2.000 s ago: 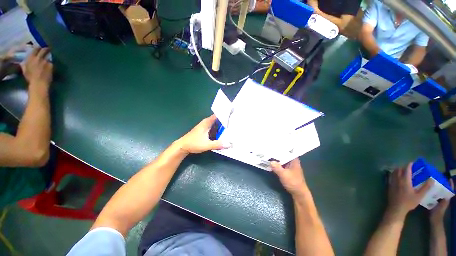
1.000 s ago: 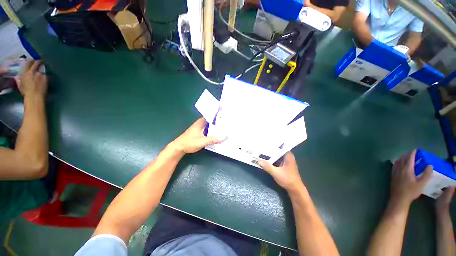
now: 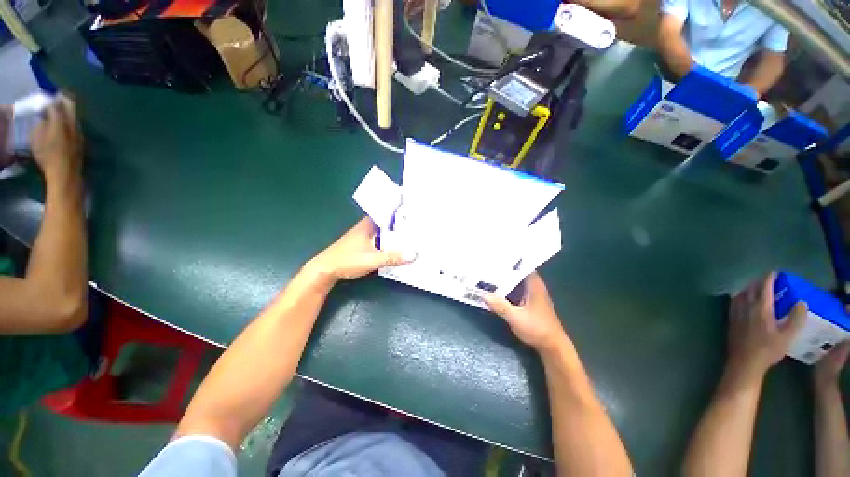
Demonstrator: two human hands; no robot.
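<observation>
An open retail box (image 3: pixel 438 279) is held at the near part of the green table, its white front with small dark marks facing me. Its large lid flap (image 3: pixel 475 191) stands up at the far side with a blue edge. A white side flap (image 3: pixel 378 196) sticks out at the left and another side flap (image 3: pixel 542 244) at the right. My left hand (image 3: pixel 352 253) grips the box's left end, thumb on the front. My right hand (image 3: pixel 529 312) grips the lower right corner. The inside is too bright to tell its contents.
Beyond the box are a yellow and black tester (image 3: pixel 511 116), a wooden post (image 3: pixel 383 65) and white cables. A black case (image 3: pixel 154 51) stands back left. Blue and white boxes (image 3: pixel 685 116) stand at the right. Neighbours' hands work at both sides. A red stool (image 3: pixel 126 373) is lower left.
The box and both my hands have shifted left and slightly toward the far side. The right side flap now stands more upright. At the left, a neighbour's hand has raised a white item.
</observation>
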